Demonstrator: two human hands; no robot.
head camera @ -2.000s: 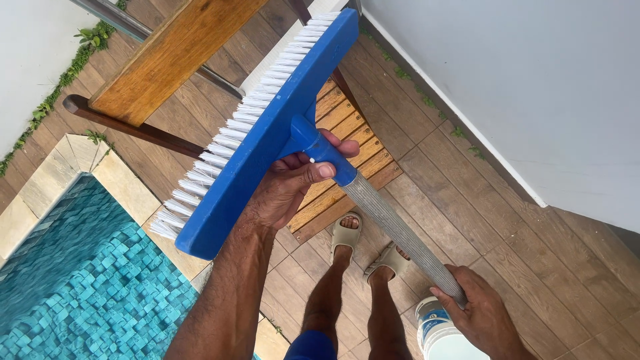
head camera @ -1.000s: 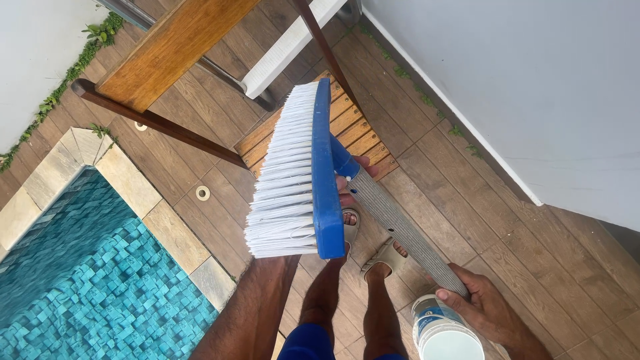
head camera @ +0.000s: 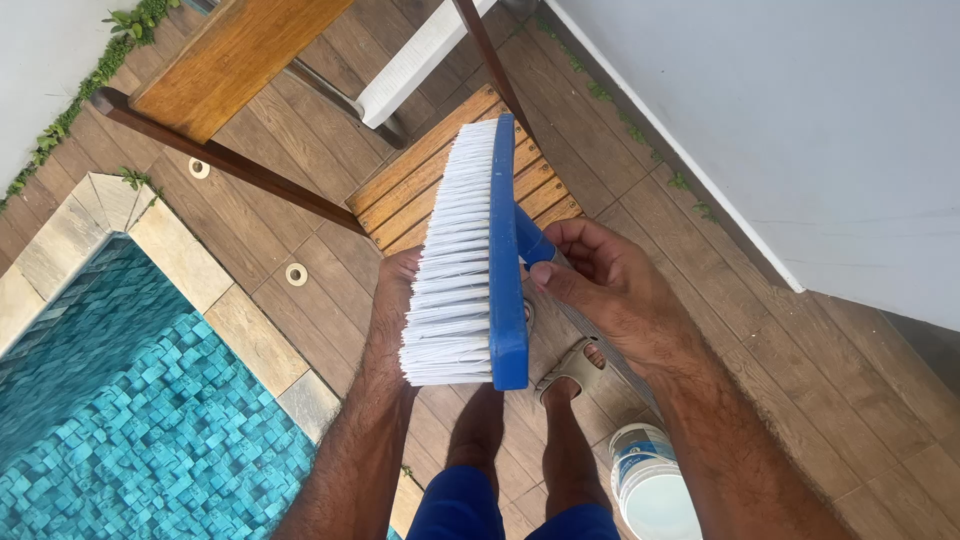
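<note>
A blue pool brush (head camera: 508,262) with long white bristles is held up in front of me, its head nearly upright and the bristles facing left. My right hand (head camera: 600,285) grips the blue socket where the head meets the grey ribbed pole (head camera: 630,379), thumb and fingers around it. The pole slants down to the right, partly behind my right wrist. My left hand (head camera: 397,277) is behind the bristles; its fingers are mostly hidden, so its hold cannot be seen.
A folding wooden chair with a slatted seat (head camera: 412,191) stands ahead. The tiled pool's stone edge (head camera: 255,337) is at left. A white bucket (head camera: 656,495) stands at lower right, near my sandalled foot (head camera: 574,367). A white wall (head camera: 780,135) rises at right.
My right hand has moved from low on the pole up to the socket beside the brush head. The brush head has turned from a diagonal to nearly upright, with more of its bristles showing.
</note>
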